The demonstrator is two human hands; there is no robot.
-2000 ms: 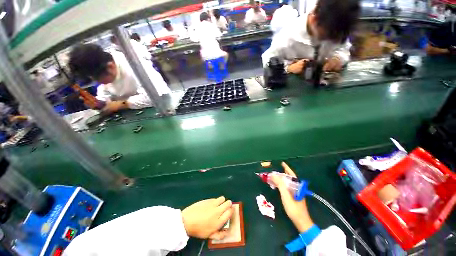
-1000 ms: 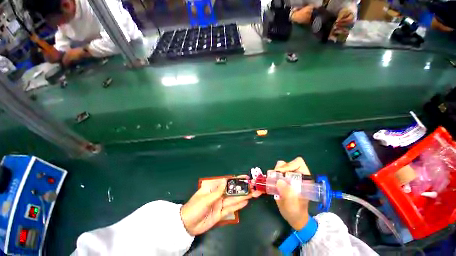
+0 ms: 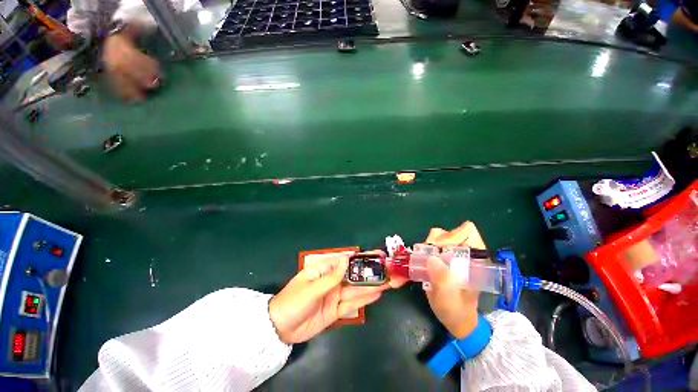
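My left hand (image 3: 310, 297) holds a small dark rounded-square watch case (image 3: 366, 269) by its edges, open face up, above the fixture pad. My right hand (image 3: 453, 295) grips the glue syringe (image 3: 478, 273), a clear barrel with red fluid and a blue cap, lying nearly level. Its red front end is at the right side of the watch case; whether the tip touches cannot be told. The fixture pad (image 3: 329, 253) has a reddish-brown rim and is partly hidden under my left hand. A crumpled white tissue with red stains (image 3: 395, 244) lies behind the syringe's front end.
A blue controller (image 3: 30, 295) stands at left and another blue controller (image 3: 562, 214) at right, beside a red bin (image 3: 650, 283). An air hose (image 3: 585, 300) runs right from the syringe. Beyond is the green belt (image 3: 321, 130) with dark units; another person's hand (image 3: 130, 67) reaches over it.
My left hand has come off the pad and now holds the watch case. The syringe has swung level beside it. The view has tilted downward. The other person's hand has moved over the belt.
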